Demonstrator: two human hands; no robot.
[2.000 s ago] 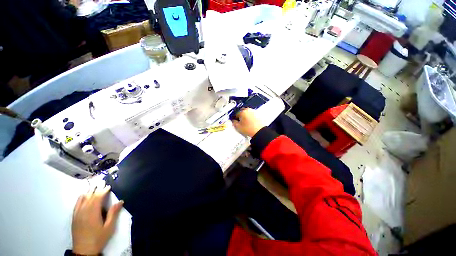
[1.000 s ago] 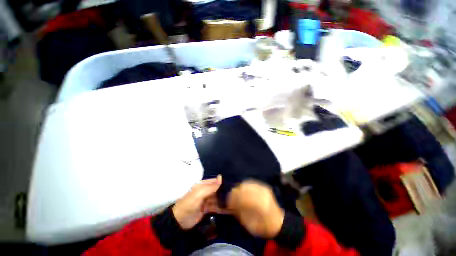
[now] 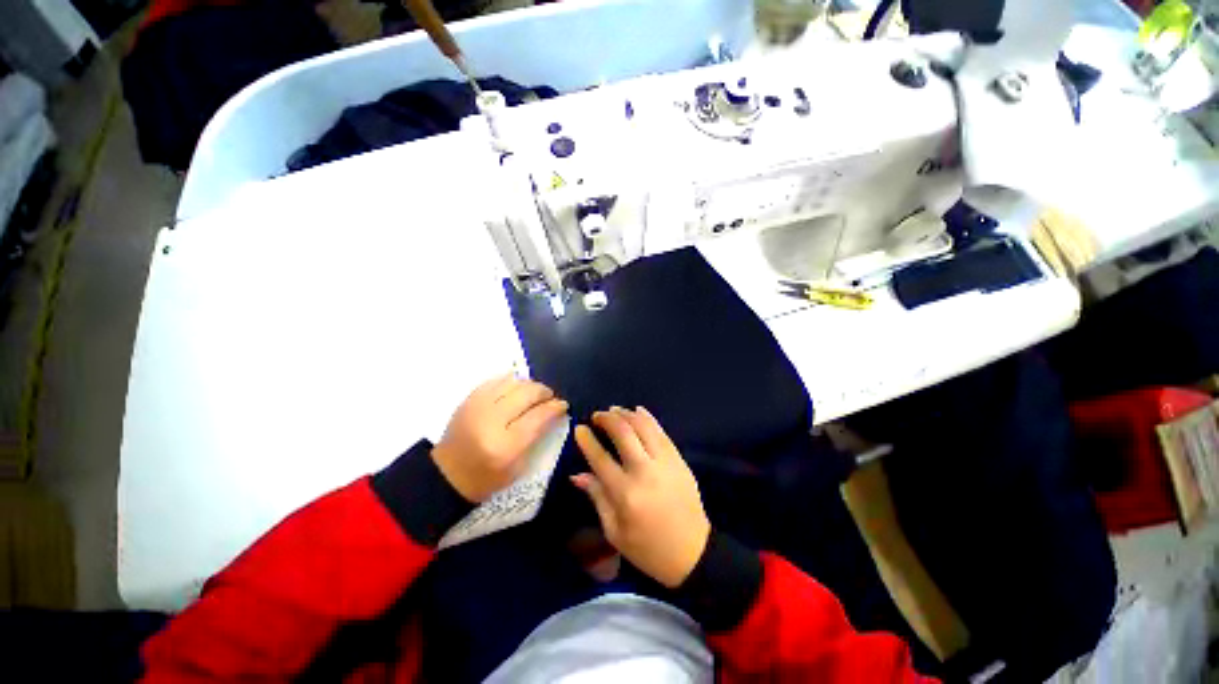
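A dark navy garment panel [image 3: 682,348] lies on the white machine table, its left top corner under the presser foot [image 3: 558,301] of the white sewing machine [image 3: 802,174]. Its lower part hangs over the front edge. My left hand [image 3: 497,438] rests at the panel's left edge with fingertips on the cloth. My right hand [image 3: 644,494] is beside it, thumb and fingers at the cloth near the table's front edge. Both hands hold the panel's edge; the exact pinch is partly hidden by the fingers.
Yellow thread snips [image 3: 832,295] and a flat black phone [image 3: 965,273] lie right of the panel. Dark cloth [image 3: 401,120] sits in the pale blue trough [image 3: 288,91] behind. A wooden-handled rod [image 3: 435,27] stands behind the needle end. A red stool [image 3: 1130,454] is at right.
The view has swung left and closer to the needle. My right hand has left the phone area and joined my left hand at the panel's edge. The panel's corner still lies at the presser foot.
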